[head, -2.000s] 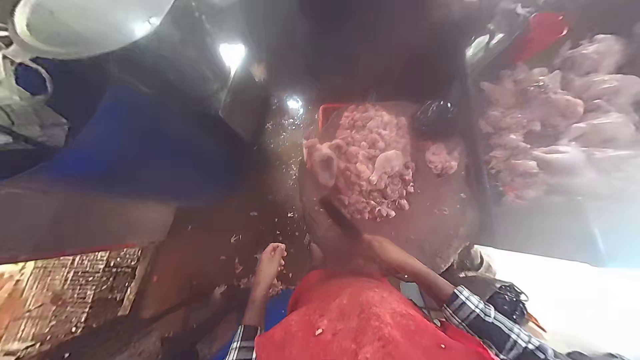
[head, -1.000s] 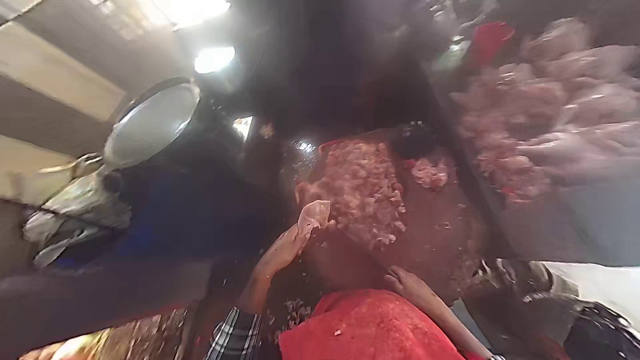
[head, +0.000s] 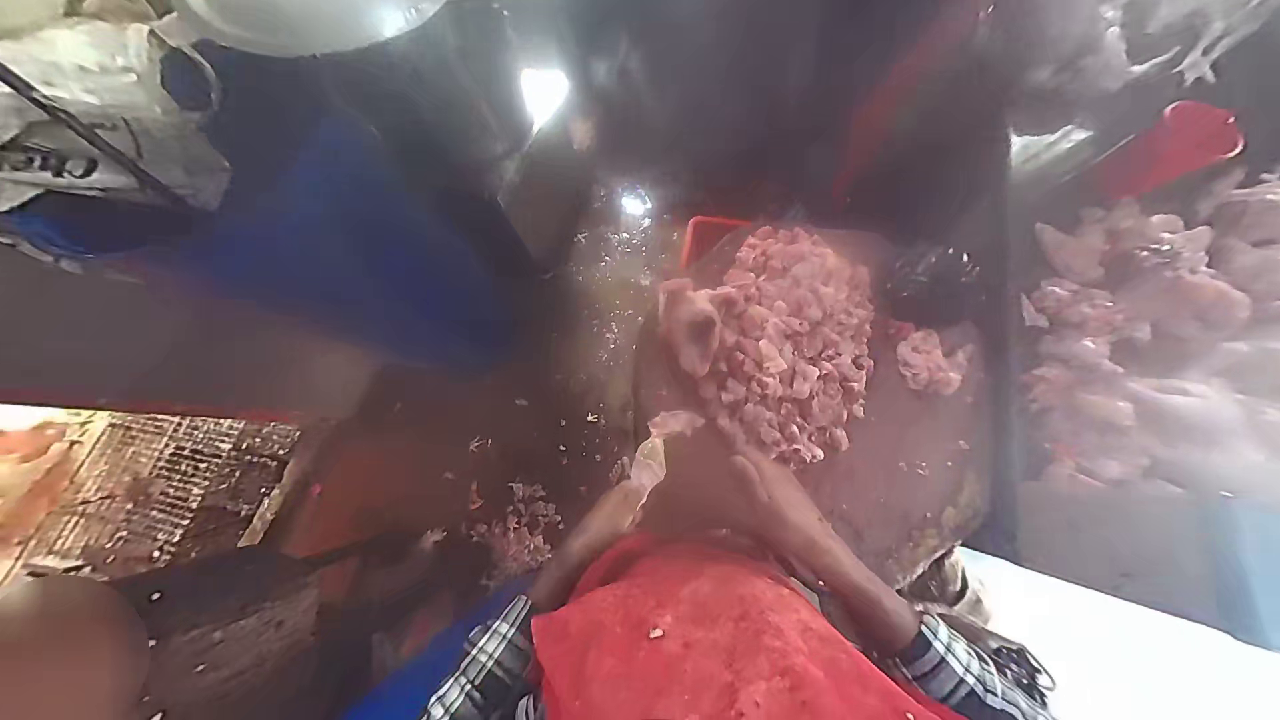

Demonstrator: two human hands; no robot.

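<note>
A pale, limp piece of raw meat or skin [head: 655, 455] is in my left hand [head: 628, 498], at the near left edge of a round chopping block [head: 900, 500]. My right hand [head: 752, 488] is low over the block's near side, close to the heap; its fingers are blurred, and whether it holds anything cannot be told. A big heap of cut raw meat pieces [head: 795, 340] covers the block's middle. Larger pale meat [head: 692, 325] lies at the heap's left side. A smaller pile of meat [head: 932, 362] sits to the right, below a black plastic bag [head: 935, 278].
Raw poultry [head: 1150, 330] is piled on the counter at right, with a red container [head: 1185, 150] behind it. A red tray's edge [head: 705, 238] shows behind the block. Scraps [head: 518, 530] lie at lower left. A wire grate [head: 160, 485] is at far left.
Two seconds ago a dark knife-like tool was by my right hand; it is not visible now. My left hand, then away from the block, is at its edge with the pale piece.
</note>
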